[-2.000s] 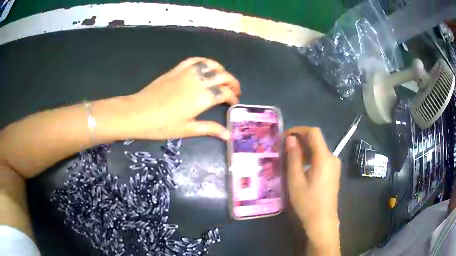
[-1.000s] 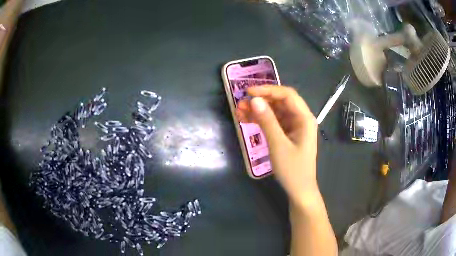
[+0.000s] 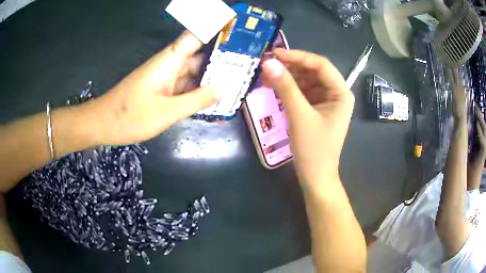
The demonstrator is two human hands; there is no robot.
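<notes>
My left hand point(image 3: 154, 90) holds an open keypad handset point(image 3: 234, 66), tilted, with its blue circuit board point(image 3: 245, 40) at the top and white key area below. A white square piece point(image 3: 201, 17) sticks out at the handset's upper left. My right hand point(image 3: 314, 96) is at the handset's right edge, thumb and fingertips close together; whether they grip the edge or a small part cannot be told. A lit smartphone point(image 3: 269, 125) lies flat, partly under the handset and my right hand. A heap of small dark, clear-glinting inserts point(image 3: 96, 197) lies at left, partly behind my left forearm.
A thin white pointed tool point(image 3: 359, 66) and a small silver-grey block with keys point(image 3: 391, 101) lie at right. Beyond are a beige fan point(image 3: 455, 34), crinkled clear plastic point(image 3: 349, 10) and an orange-yellow piece point(image 3: 418, 150). Another person's arms point(image 3: 455, 170) and white top show at far right.
My left hand has come back into view with the open handset and white piece, now above the smartphone. My right hand has moved from over the smartphone's screen to the handset's edge. The other person's arms have appeared.
</notes>
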